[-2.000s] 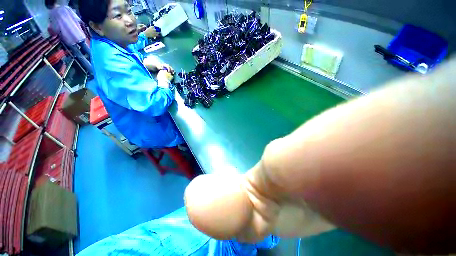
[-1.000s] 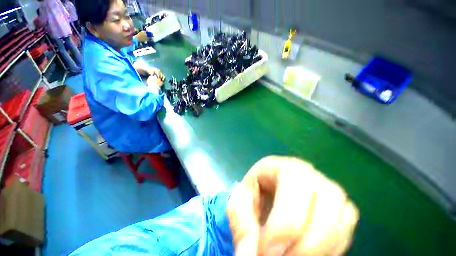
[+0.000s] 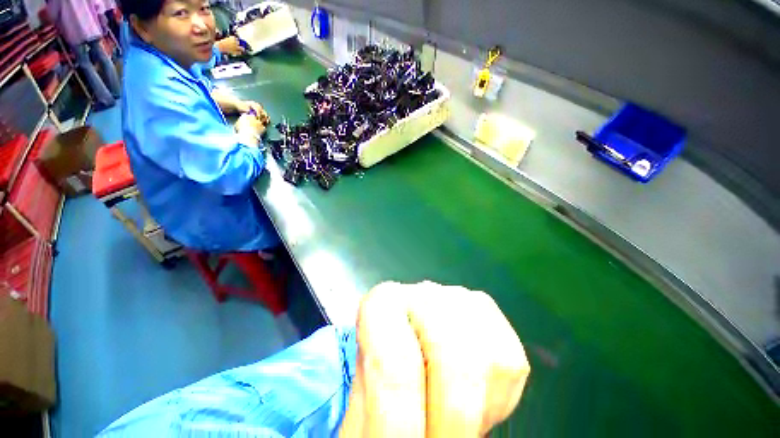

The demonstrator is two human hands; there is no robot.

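Observation:
My left hand (image 3: 436, 364), bare and overexposed, is raised large at the bottom centre, above the green conveyor belt (image 3: 479, 231). Its fingers look curled and their inner side is hidden, so I cannot tell whether it holds anything. A light blue sleeve (image 3: 257, 389) runs to it from the lower left. My right hand is not in view. A heap of small black parts with shiny metal bits (image 3: 351, 107) lies further up the belt, in and beside a long cream tray (image 3: 404, 130).
A coworker in a blue smock (image 3: 184, 162) sits at the belt's left edge on a red stool (image 3: 244, 278). A blue bin (image 3: 640, 141), a pale yellow card (image 3: 505, 137) and a yellow tag (image 3: 484, 81) are at the back panel. Cartons (image 3: 26, 355) stand left.
The large blurred bare hand and forearm at the right have left the picture. My left hand now shows with its fingers curled. The view has shifted, and the coworker's head has turned towards me.

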